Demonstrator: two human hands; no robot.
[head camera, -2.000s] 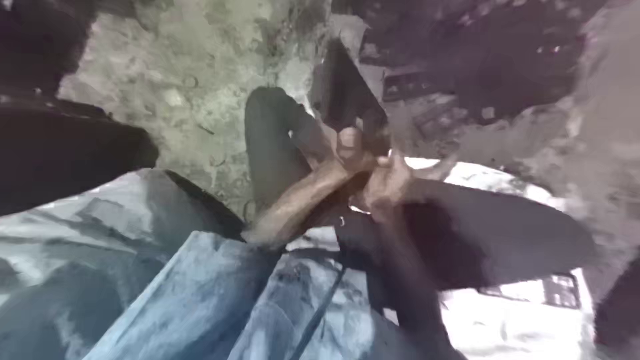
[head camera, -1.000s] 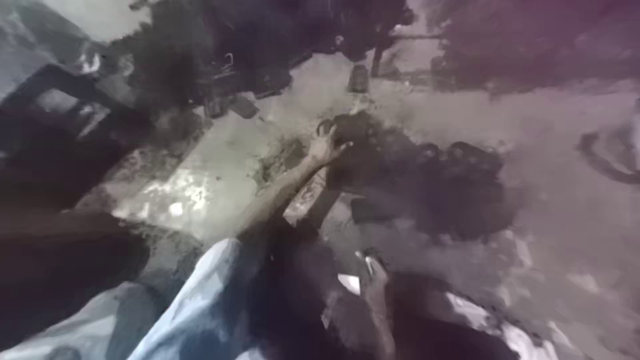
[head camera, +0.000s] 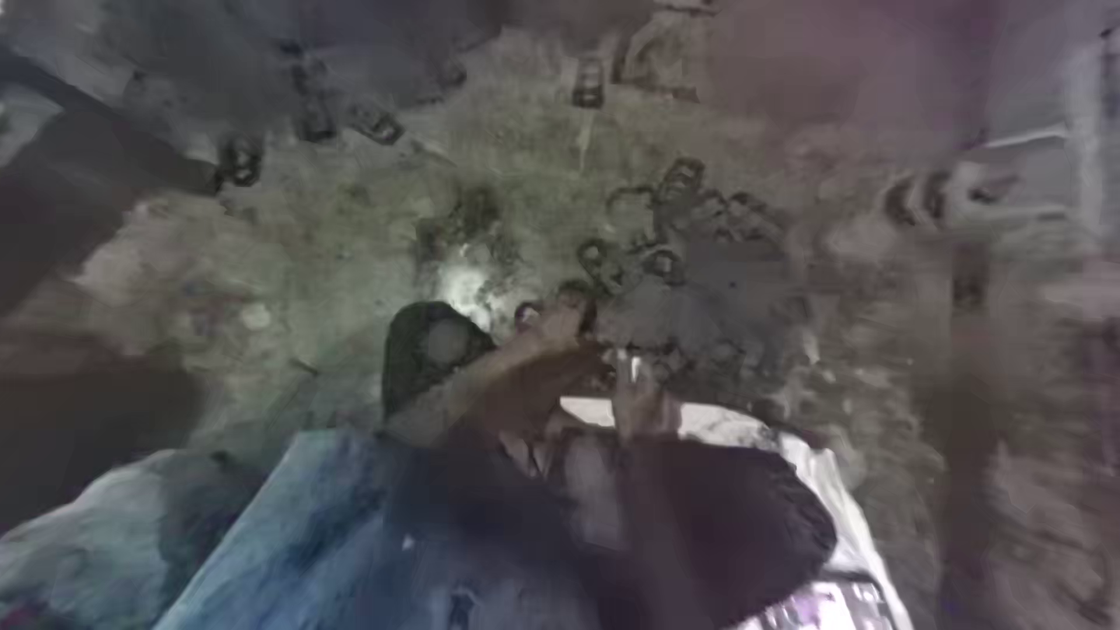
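The picture is dark and blurred. My left hand (head camera: 560, 319) reaches out in front of my knee, its fingers near a small dark ring-shaped part (head camera: 576, 302); whether it grips that part is unclear. Just to its right is my right hand (head camera: 643, 394), raised over my dark trouser leg, with a small bright thing (head camera: 635, 366) at its fingertips that I cannot make out. Beyond both hands a pile of small dark parts (head camera: 700, 219), some ring- or link-shaped, lies on the ground.
More small dark parts (head camera: 376, 122) lie scattered on the stained floor (head camera: 332, 227) ahead. A white sheet or sack (head camera: 849, 516) shows beside my right leg. A pale frame-like object (head camera: 1032, 175) stands at the right, and large dark shapes border the left.
My left hand, stretched out to a dark heap one second ago, is now drawn back close to my right hand. The view has shifted.
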